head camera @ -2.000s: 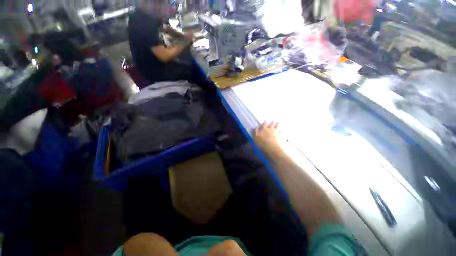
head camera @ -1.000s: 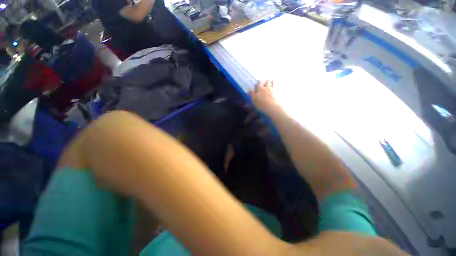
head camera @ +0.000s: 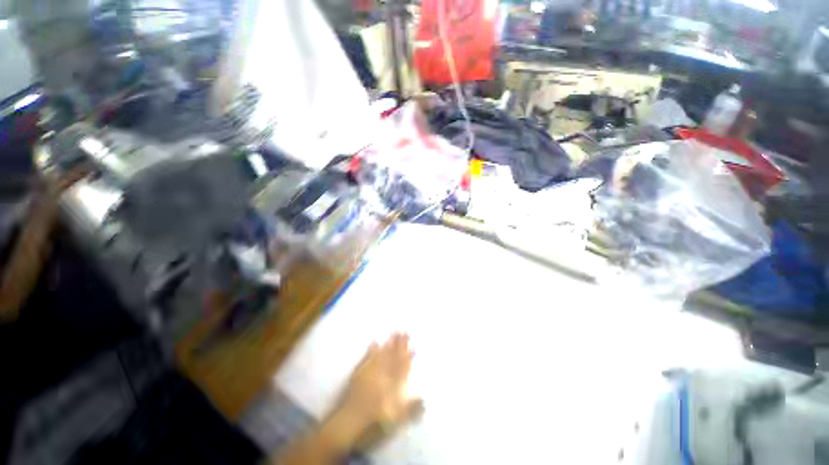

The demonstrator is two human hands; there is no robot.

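Observation:
My left hand [head camera: 384,381] is open and blurred, low and left of the middle of the head view. It lies flat, thumb to the right, on a glaring white surface [head camera: 518,363]. The glare hides whether this is bare table or cloth. The forearm comes in from the bottom edge. My right hand is not in view. Part of a white machine with a blue line [head camera: 718,422] shows at the lower right.
A wooden board [head camera: 227,368] borders the left side. Behind are a clear plastic bag [head camera: 682,236], dark cloth [head camera: 509,150], white draped cloth [head camera: 295,82] and an orange-red bag [head camera: 454,41]. Another person's arm [head camera: 32,245] is at the far left.
The view has swung right, away from the blue crate and dark bundle. The bent arm that crossed the foreground and the small dark tool are out of view.

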